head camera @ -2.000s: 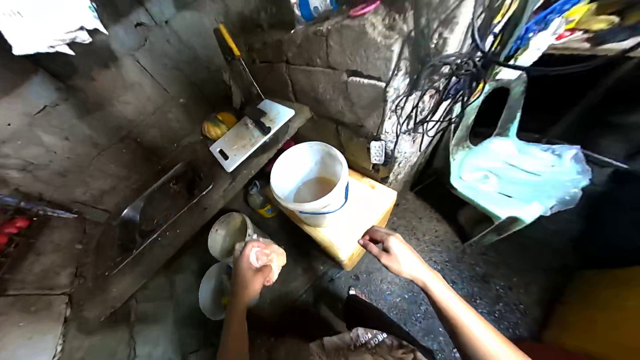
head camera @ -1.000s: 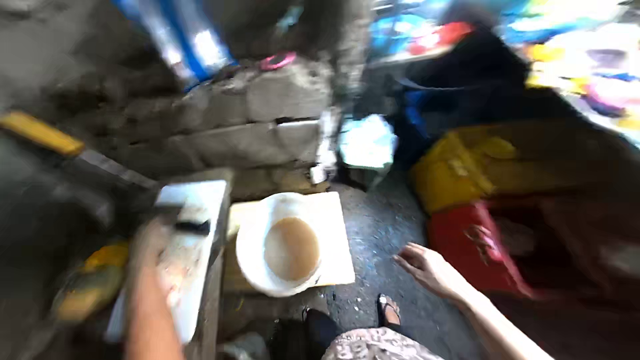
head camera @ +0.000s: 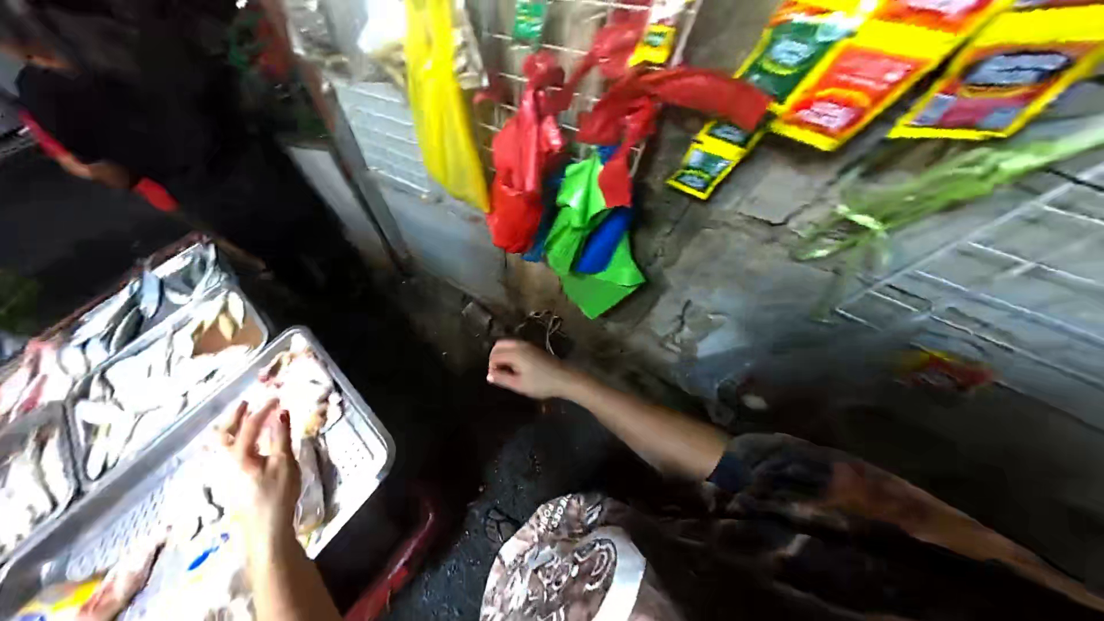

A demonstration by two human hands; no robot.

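Observation:
My left hand point(head camera: 263, 457) reaches over a white perforated plastic tray point(head camera: 379, 448) at the lower left, its fingers spread over pale pieces of meat or fish point(head camera: 297, 384). No object shows in its grasp; whether the fingertips touch the pieces is too blurred to tell. Beside that tray, trays of whole fish point(head camera: 129, 388) lie to the left. My right hand point(head camera: 528, 369) is held in the air near the middle, below hanging plastic bags, with its fingers curled and nothing visible in them.
Red point(head camera: 522, 164), yellow point(head camera: 444, 112) and green point(head camera: 595, 250) plastic bags hang on a wire grid at the wall. Sachet strips point(head camera: 845, 69) hang at upper right, near green stalks point(head camera: 957, 185). A person in dark clothes point(head camera: 164, 112) is at upper left.
The view has swung far round, from the bucket and cutting board to fish trays and hanging bags. My left hand, earlier at the cutting board, is now over the white tray.

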